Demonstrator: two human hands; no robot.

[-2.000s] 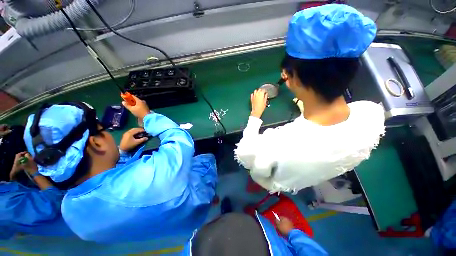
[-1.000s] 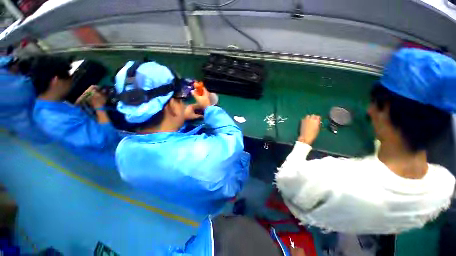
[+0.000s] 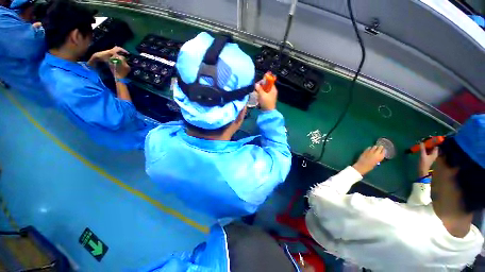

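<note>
My right hand (image 3: 304, 262) shows only as a small, blurred bit at the bottom edge, beside my grey clothing and open blue smock; whether it holds anything cannot be told. My left hand is not in view. In front, a worker in a blue cap grips an orange electric screwdriver (image 3: 268, 82). At the right, a worker in white has one hand at a round grey dish (image 3: 385, 148) and holds another orange screwdriver (image 3: 428, 144) in the other. Small white parts (image 3: 316, 138) lie scattered on the green mat between them.
Black trays (image 3: 290, 78) with round parts stand at the bench's back; more trays (image 3: 151, 68) are further left. Other workers in blue sit at the left. A black cord (image 3: 353, 79) hangs over the bench. Red stools (image 3: 295, 218) stand below it. A green arrow sign (image 3: 93, 244) marks the floor.
The view has swung left along the line, bringing more workers and trays in. The worker in white now holds an orange screwdriver and touches the dish. My right hand has dropped mostly out of view.
</note>
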